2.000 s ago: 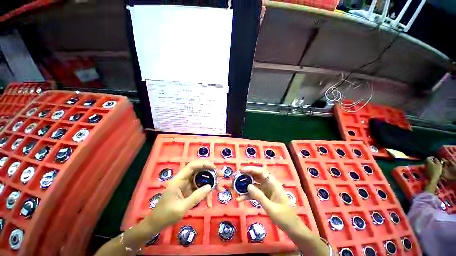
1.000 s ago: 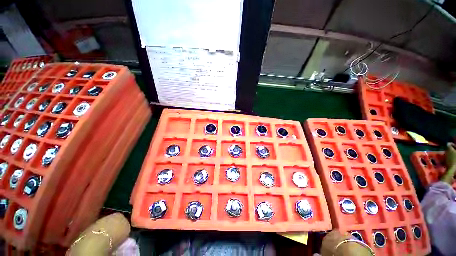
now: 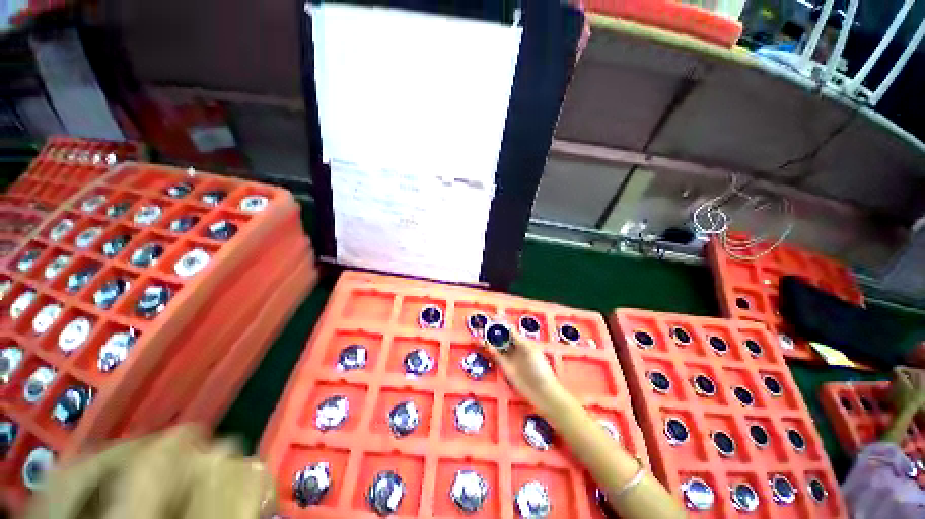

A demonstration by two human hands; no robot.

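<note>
The red-orange working tray (image 3: 456,390) lies in front of me, with round watch heads in most square pockets. My right hand (image 3: 527,367) reaches over its upper middle. Its fingertips hold a black-dial watch head (image 3: 498,336), dial up, which overlaps a tray wall and partly covers a black dial behind it. The hand and forearm hide parts of the pockets below. My left hand (image 3: 152,482) is blurred and cut off at the bottom left, in front of the stacked trays; whether it holds anything cannot be told.
A tall stack of trays (image 3: 238,324) stands at left. A second tray (image 3: 710,400) with watch heads lies at right. A white printed sheet (image 3: 414,152) stands behind. A dark cloth-like item (image 3: 827,319) and white cable (image 3: 710,218) are at back right. Another person's hand (image 3: 910,390) shows at far right.
Both hands were low at the bottom edge one second ago. My right hand has moved up over the tray and now holds a watch head. My left hand has moved left. The view has tilted up.
</note>
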